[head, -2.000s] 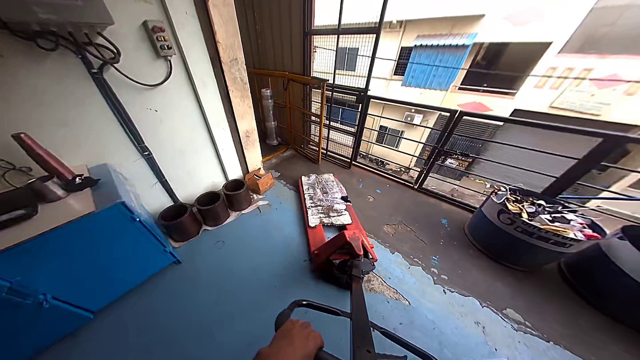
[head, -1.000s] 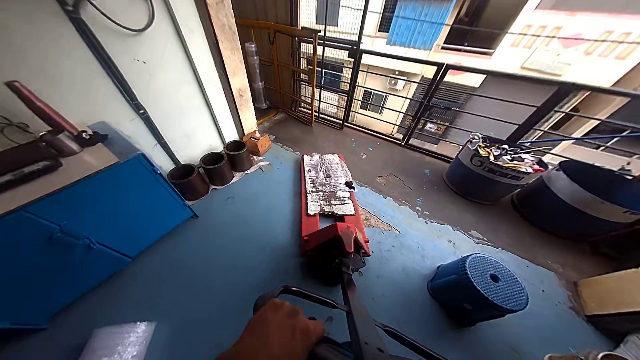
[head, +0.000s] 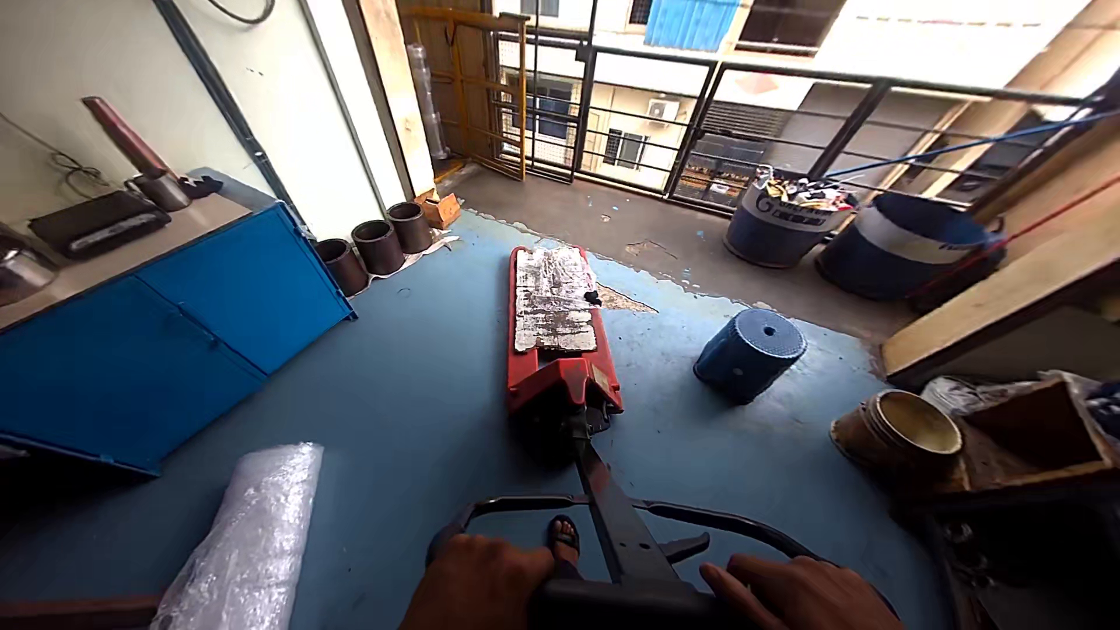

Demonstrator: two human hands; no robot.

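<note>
My left hand [head: 481, 582] is closed around the left side of the black handle [head: 626, 604] of a red pallet truck [head: 569, 385]. On the right side of that handle rests my right hand [head: 801, 591], thumb apart from the fingers; its grip is partly hidden at the bottom edge. A small black lever [head: 685, 548] sticks out of the steering arm between the hands. Across the forks lies a worn, white-stained board [head: 556, 302] with clear plastic film on it.
Blue cabinet [head: 201, 306] and dark metal cylinders [head: 378, 247] line the left wall; a plastic-wrapped roll [head: 254, 534] lies nearer. To the right are a blue stool [head: 752, 354], a bucket [head: 901, 433] and blue drums [head: 901, 241]. A metal railing [head: 717, 66] crosses the far side.
My right hand has come into view at the handle, where only my left hand showed before. The view has shifted back, showing more floor, the wrapped roll and the bucket.
</note>
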